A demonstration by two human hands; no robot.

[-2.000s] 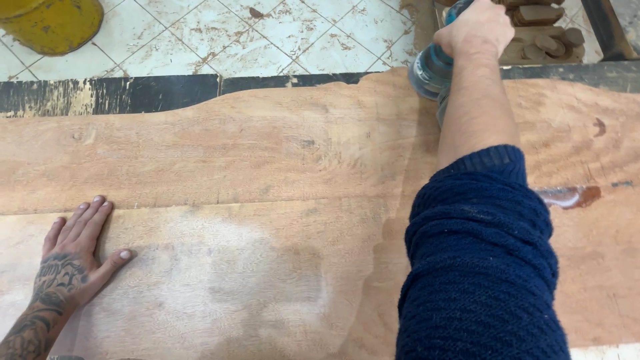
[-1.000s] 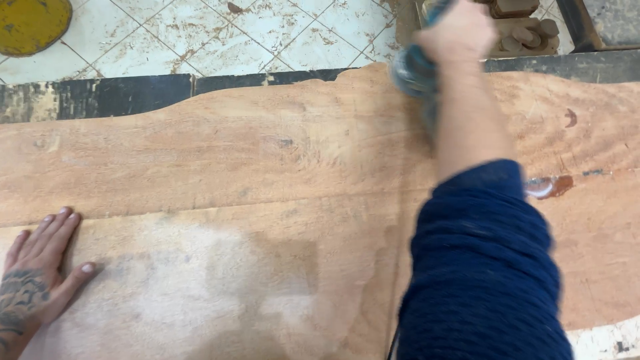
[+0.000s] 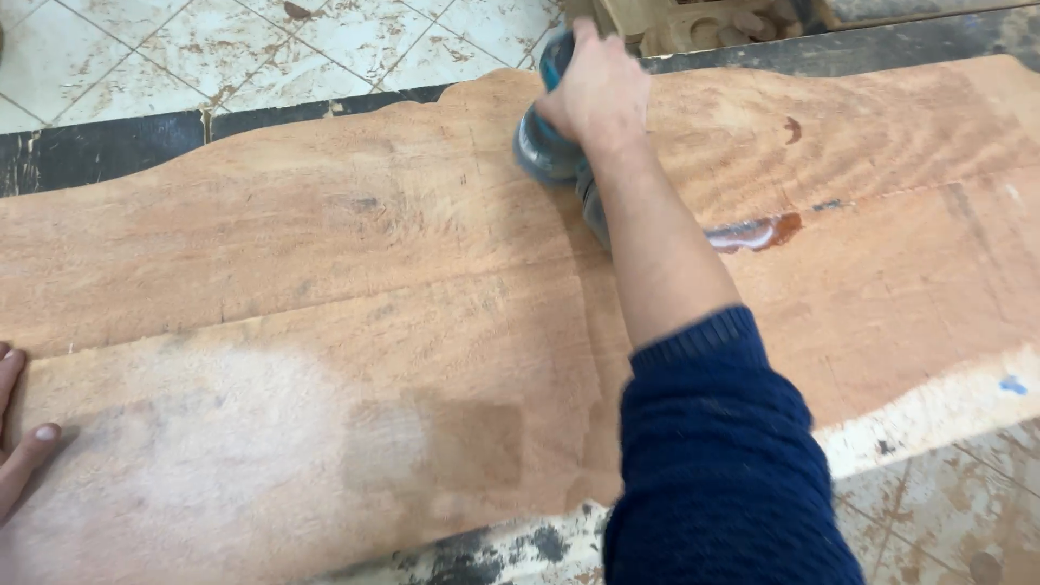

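A wide wooden slab (image 3: 390, 211) with wavy edges spans the view. My right hand (image 3: 601, 89) grips a teal power sander (image 3: 548, 146), whose round base rests on the slab close to its far edge. A dark dust bag or hose part hangs below my wrist, partly hidden by the forearm. At the left border, my left hand (image 3: 20, 455) lies on the slab with fingers apart, mostly cut off by the frame. Right of my forearm, a glossy reddish-brown filled patch (image 3: 756, 233) sits along the lengthwise seam. A pale dusty area covers the slab's near left part.
Under the slab is a worn worktop with a black far edge (image 3: 122, 152) and a paint-stained whitish near edge (image 3: 926, 414). Beyond it, a wooden box (image 3: 674, 24) holds brown pieces. The tiled floor (image 3: 341, 49) is strewn with wood dust and scraps.
The view has shifted to the right, so my left hand is now partly out of frame and the yellow bucket is nearly gone. My right hand keeps hold of the sander near the far edge.
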